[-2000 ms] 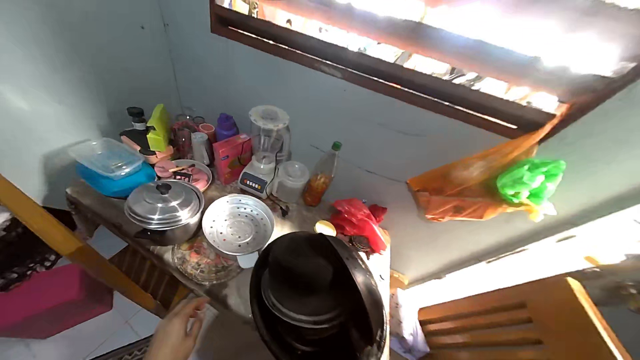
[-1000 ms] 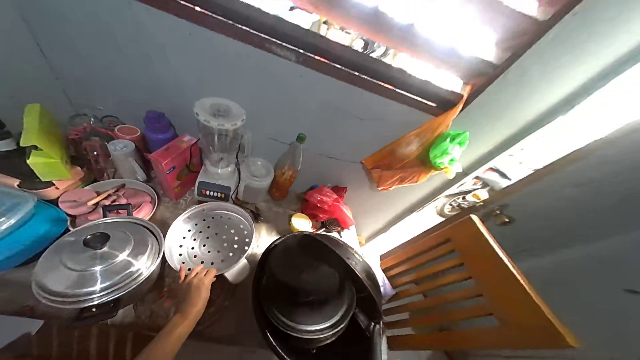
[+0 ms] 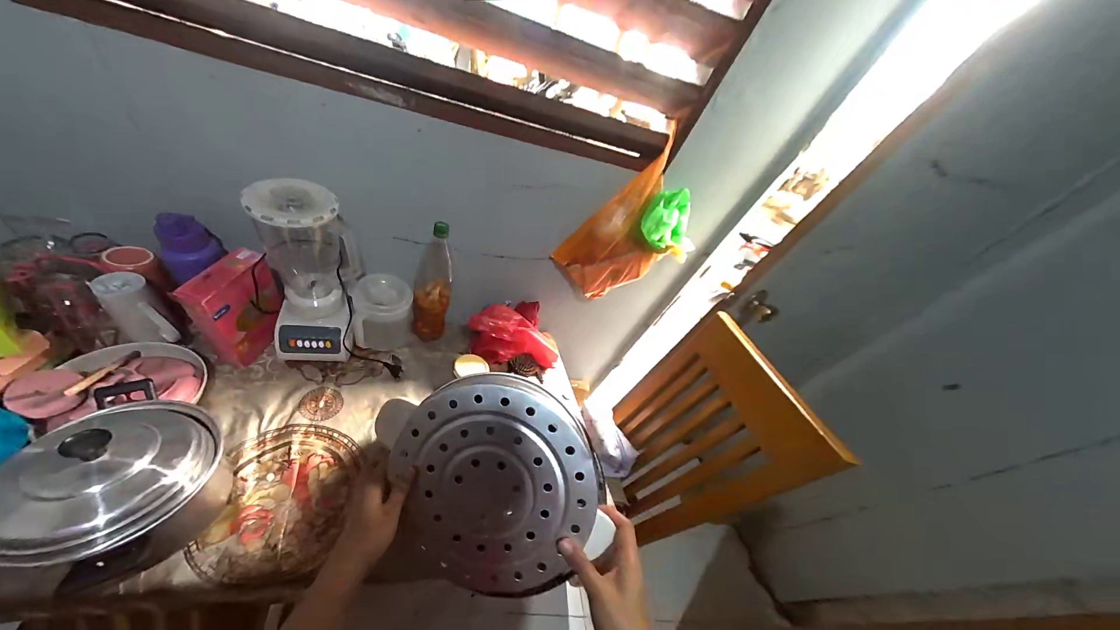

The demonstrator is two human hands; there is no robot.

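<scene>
A round perforated metal steamer tray with pale side handles is held up at the lower centre, tilted over the dark pan, which is now mostly hidden. My left hand is at the tray's left edge, its fingers partly hidden. My right hand grips the pale handle at the lower right, thumb on the face. Left of the tray lies a round patterned glass plate or mat on the tablecloth. Farther left stands a steel pot with a domed lid and black knob.
Behind stand a blender, a lidded plastic tub, a bottle of orange-brown contents, a red plastic bag and a pink box. A wooden chair is at the right; pink dishes lie left.
The perforated tray has moved right from beside the lidded pot to over the dark pan. My right hand has come into view at its handle. The patterned round piece is now uncovered.
</scene>
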